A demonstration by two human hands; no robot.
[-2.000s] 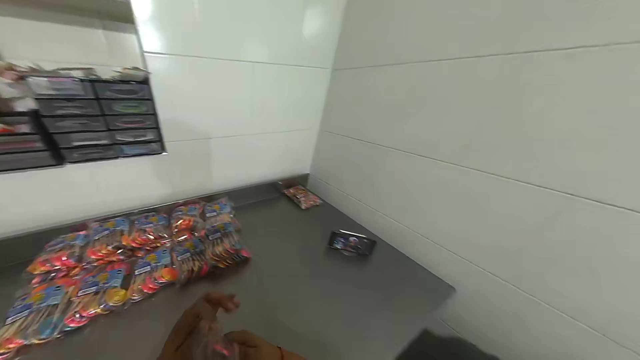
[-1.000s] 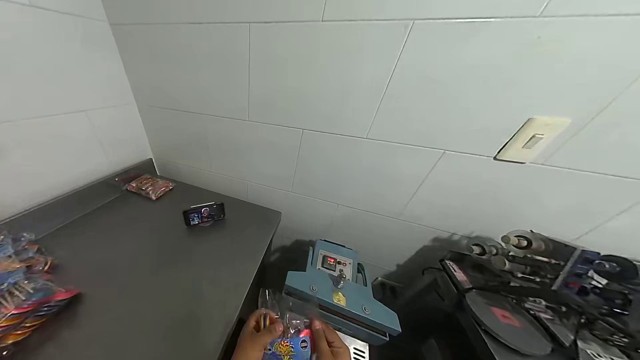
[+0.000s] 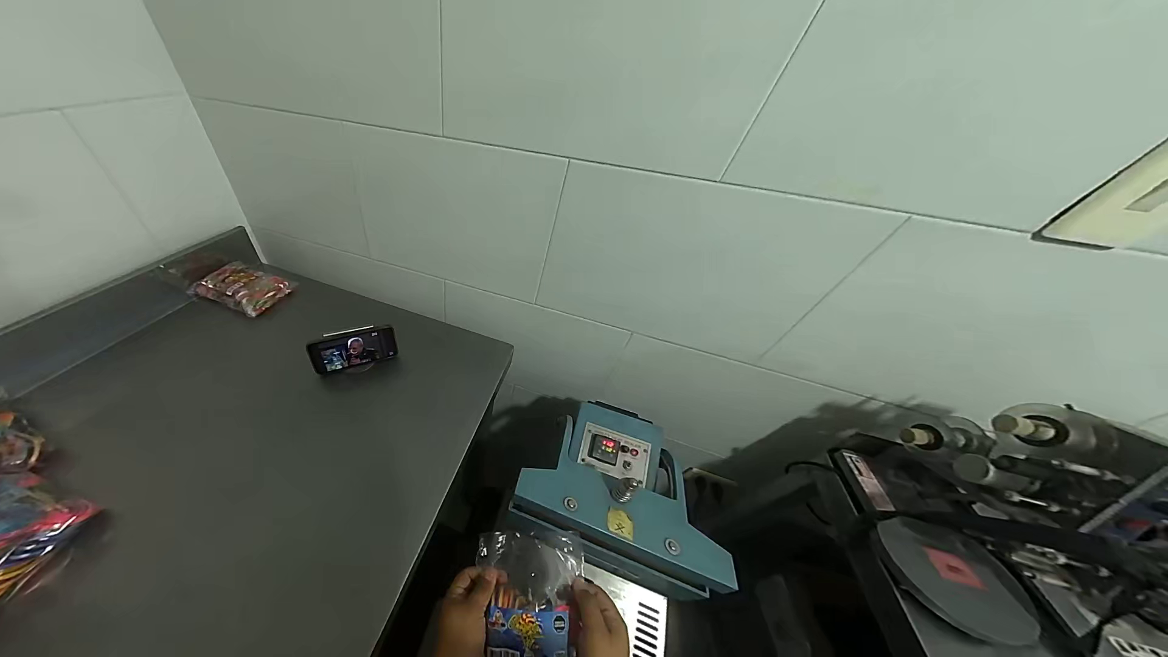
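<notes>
Low in the view, my left hand (image 3: pixel 467 610) and my right hand (image 3: pixel 598 620) grip the two sides of a clear plastic bag (image 3: pixel 527 584) with a blue printed label and small items inside. The bag's transparent top edge stands up at the front of a blue heat sealer (image 3: pixel 620 511) with a lit red display. Whether the bag's edge is between the sealer's jaws I cannot tell.
Left of my hands is a grey countertop (image 3: pixel 301 474) holding a phone (image 3: pixel 353 350), a filled plastic packet (image 3: pixel 243 288) and colourful bagged goods (image 3: pixel 36 529). At right stands a machine with film rolls (image 3: pixel 1045 429) and a round grey plate (image 3: pixel 956 579).
The view has swung right, from the rows of bagged goods to the heat sealer. Since one second ago, the bag's clear top has come up upright between my hands at the sealer's front.
</notes>
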